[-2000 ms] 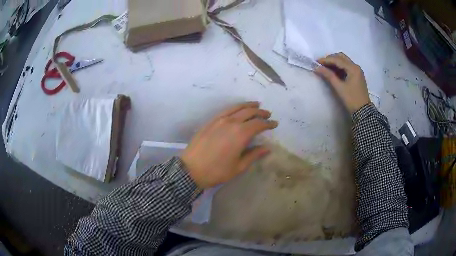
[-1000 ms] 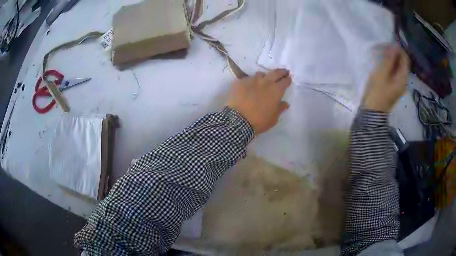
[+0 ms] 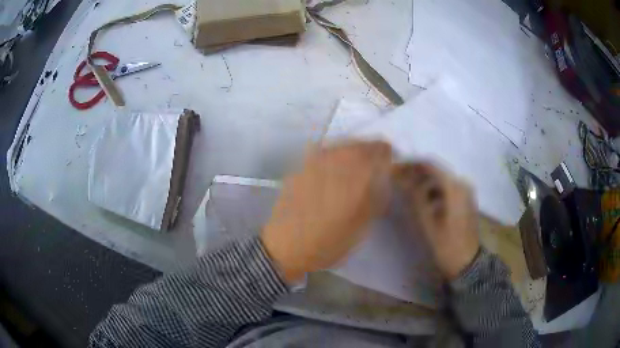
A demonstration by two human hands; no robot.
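A white sheet (image 3: 452, 129) is spread in the middle, in front of and below both hands, with one corner towards the right edge. My left hand (image 3: 326, 204) is blurred, its fingers closed at the sheet's near side. My right hand (image 3: 438, 211) is beside it, also blurred, fingers bent onto the sheet; the fingertips are hard to make out. A greyish piece with a white border (image 3: 238, 211) lies left of my left hand, partly hidden by that hand and sleeve.
A finished pile (image 3: 136, 166) stands at left, red-handled scissors (image 3: 92, 80) above it. A beige cut-piece pile (image 3: 248, 24) and fabric strips (image 3: 360, 61) lie at the top. More white sheets (image 3: 469, 47) lie upper right. The iron (image 3: 540, 217) stands at the right edge by a dark pad (image 3: 574, 272).
Both hands have come back from the sheet pile towards the middle front, bringing a white sheet. The greyish piece shows again at lower left, and the iron is now visible at right.
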